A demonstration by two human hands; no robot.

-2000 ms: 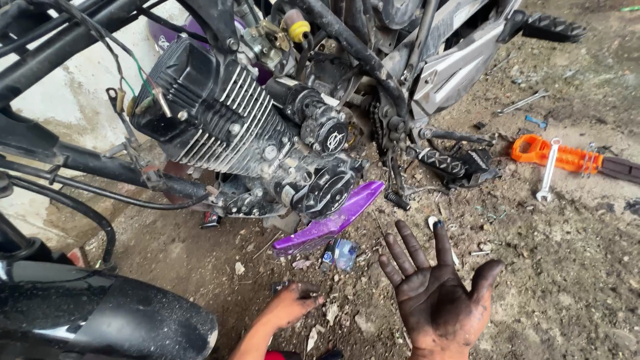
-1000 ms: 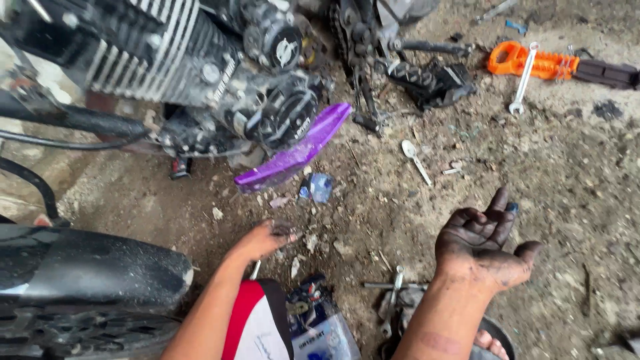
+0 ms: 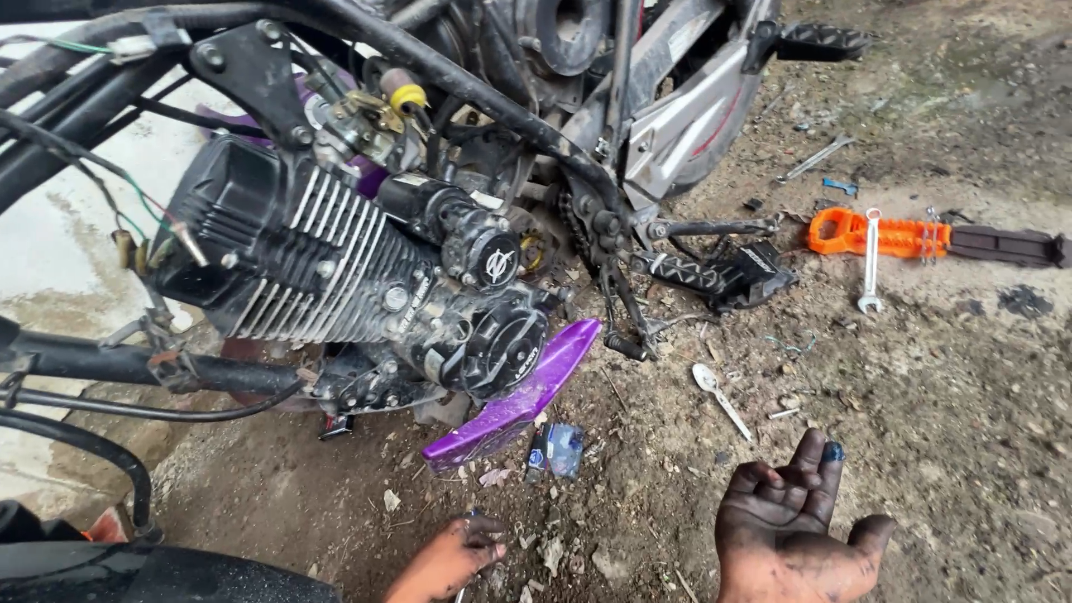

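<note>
My left hand [image 3: 456, 554] is low in the head view, back up, fingers loosely bent. It is over the dirt, below a purple plastic panel [image 3: 519, 398] and a small blue packet [image 3: 557, 450]; whether it grips anything is unclear. My right hand [image 3: 791, 523] is palm up at the lower right, blackened with grease, some fingers curled, thumb apart, nothing in it. Something dark blue covers one fingertip. A white plastic spoon [image 3: 722, 400] lies above it. The motorcycle engine [image 3: 360, 268], with its cooling fins and round black covers, fills the upper left.
An orange-handled tool [image 3: 879, 233] with a dark end lies at the right, a combination wrench [image 3: 871, 264] across it. More wrenches [image 3: 816, 159] lie behind. The black front fender [image 3: 159, 576] is at the lower left; a ribbed footrest [image 3: 682, 272] and black part [image 3: 758, 272] are beside the engine.
My right hand had its fingers spread two seconds ago; several are now curled. The view has swung down and back up. My left hand stays low, near the purple panel.
</note>
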